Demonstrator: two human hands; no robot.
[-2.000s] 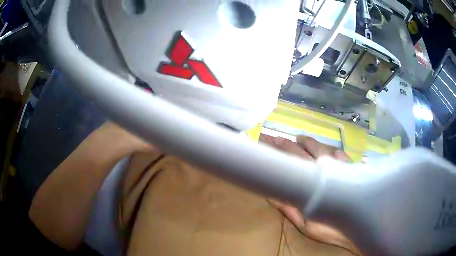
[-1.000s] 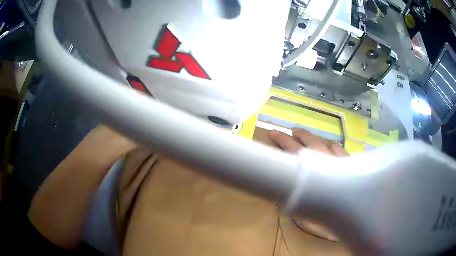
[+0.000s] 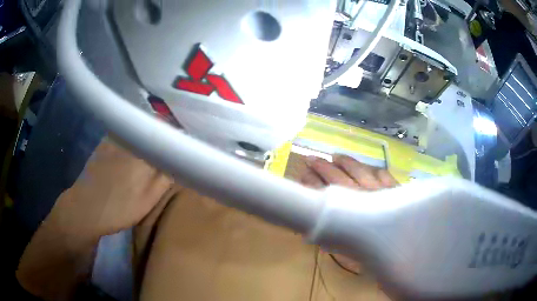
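Note:
The tan garment [image 3: 235,253] lies across the front with loose threads hanging near its centre. Its top part reaches the yellow-taped clamp frame [image 3: 353,130]. My right hand [image 3: 347,171] rests with its fingers side by side on the cloth inside the frame; the lamp hides the rest of the hand. My left hand [image 3: 132,185] lies at the garment's left edge; its fingertips are hidden behind the lamp tube and cloth, so its grip cannot be told. The needle area is hidden by the machine head [image 3: 235,53].
The white lamp tube [image 3: 235,176] and its wide paddle [image 3: 424,235] cross the view above the cloth. The silver carriage block [image 3: 421,76] stands behind the clamp. A screen [image 3: 518,97] is at the back right. The dark blue-grey table [image 3: 53,153] shows at left.
My left hand has slid up and inward along the garment's left edge, with more of it showing. The fingers of my right hand stay inside the frame. The view has shifted slightly.

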